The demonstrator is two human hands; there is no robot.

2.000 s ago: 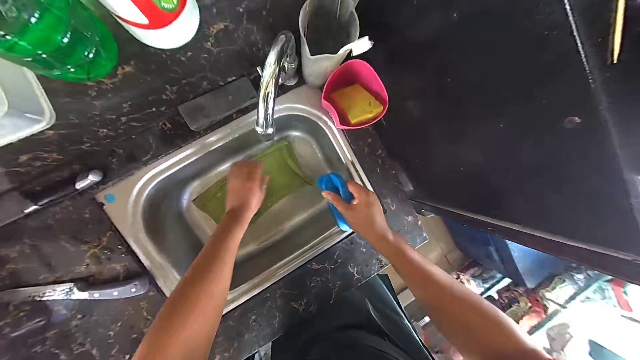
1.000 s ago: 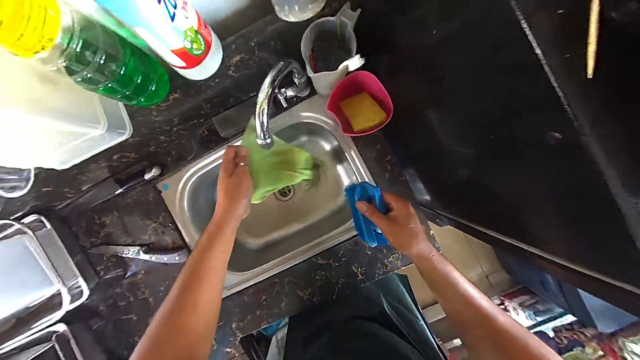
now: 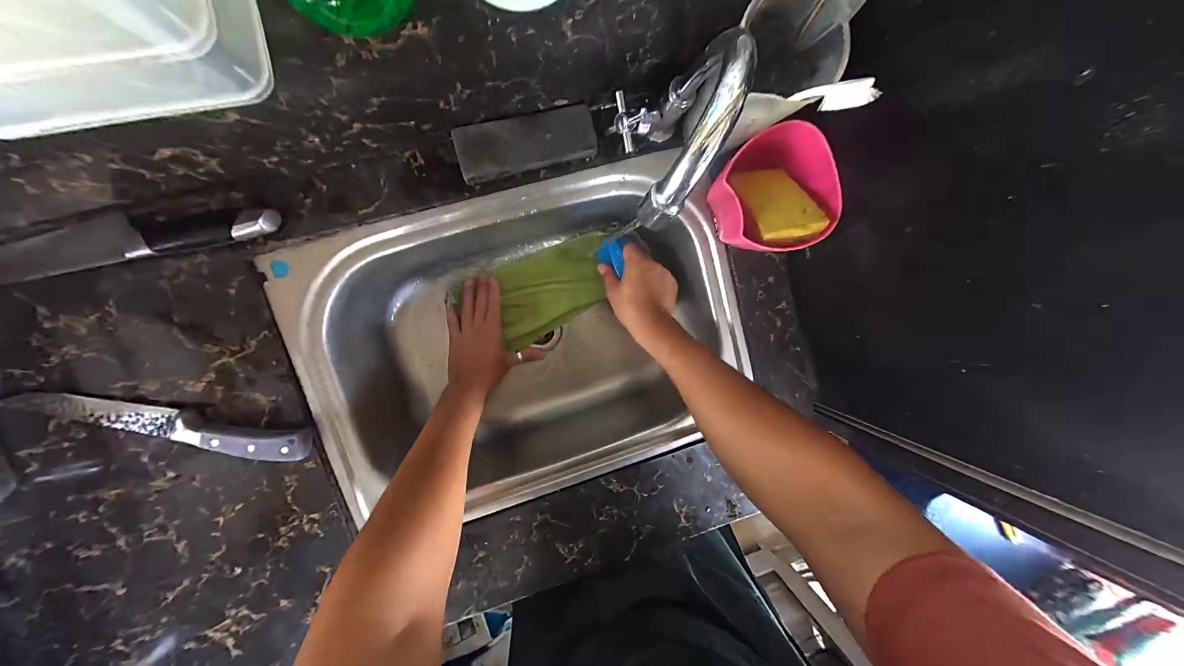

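Note:
A green cloth (image 3: 550,287) lies spread on the bottom of the stainless steel sink (image 3: 555,398), partly over the drain (image 3: 548,339). My left hand (image 3: 478,338) presses flat on the cloth's left end, fingers extended and thumb out to the side. My right hand (image 3: 640,289) grips a blue scrubbing brush (image 3: 614,255) at the cloth's right end, just under the spout of the chrome faucet (image 3: 703,139). The brush's underside is hidden. Water at the spout is hard to make out.
Right of the faucet stands a pink holder (image 3: 827,157) with a yellow sponge (image 3: 782,205). A black-handled knife (image 3: 185,231) and a grey-handled knife (image 3: 250,442) lie left of the sink. A dark flat block (image 3: 525,143) sits behind it. A clear plastic container (image 3: 242,79) is at upper left.
The cloth was lifted below the faucet in my left hand and now lies on the sink bottom. My right hand has brought the blue brush from the sink's right rim onto the cloth.

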